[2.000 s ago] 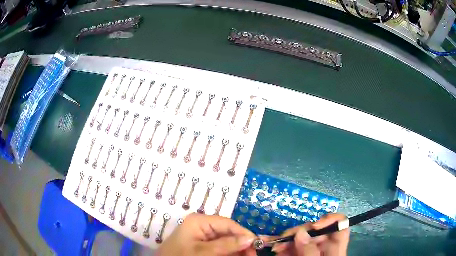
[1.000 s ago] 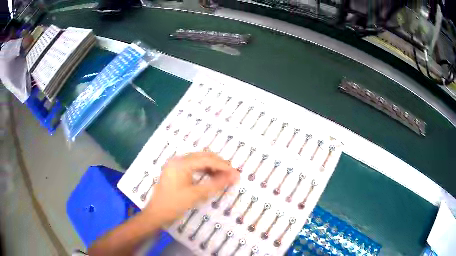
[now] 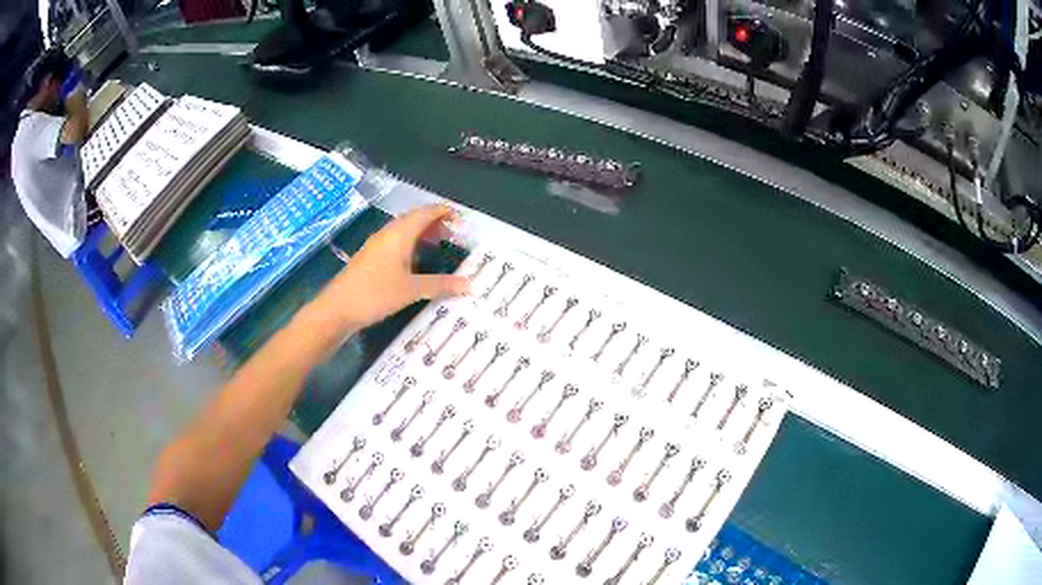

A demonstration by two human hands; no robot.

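My left hand [image 3: 443,254] is at the upper left corner of the white board [image 3: 318,453]. Its thumb and fingers are apart, with the thumb over the board's edge; nothing shows between them, and whether they press on the board is unclear. The board bears four rows of thin strip parts [image 3: 553,504] with round heads and a small printed block near its left edge. Its lower end is cut off by the frame. My right hand is out of view. The dotted blue sheet [image 3: 748,560] shows partly, right of the board at the bottom edge.
A bagged blue pack [image 3: 269,257] and stacked boards [image 3: 171,160] lie to the left. A pale rail [image 3: 891,448] borders the dark green belt, which carries two clear strip trays [image 3: 546,162] [image 3: 920,329]. Blue stools [image 3: 265,520] stand below. A person in white sits at far left.
The view has swung left, and my right hand and tweezers, seen two seconds ago, are gone. My left hand has moved from over the middle rows to the board's upper left corner.
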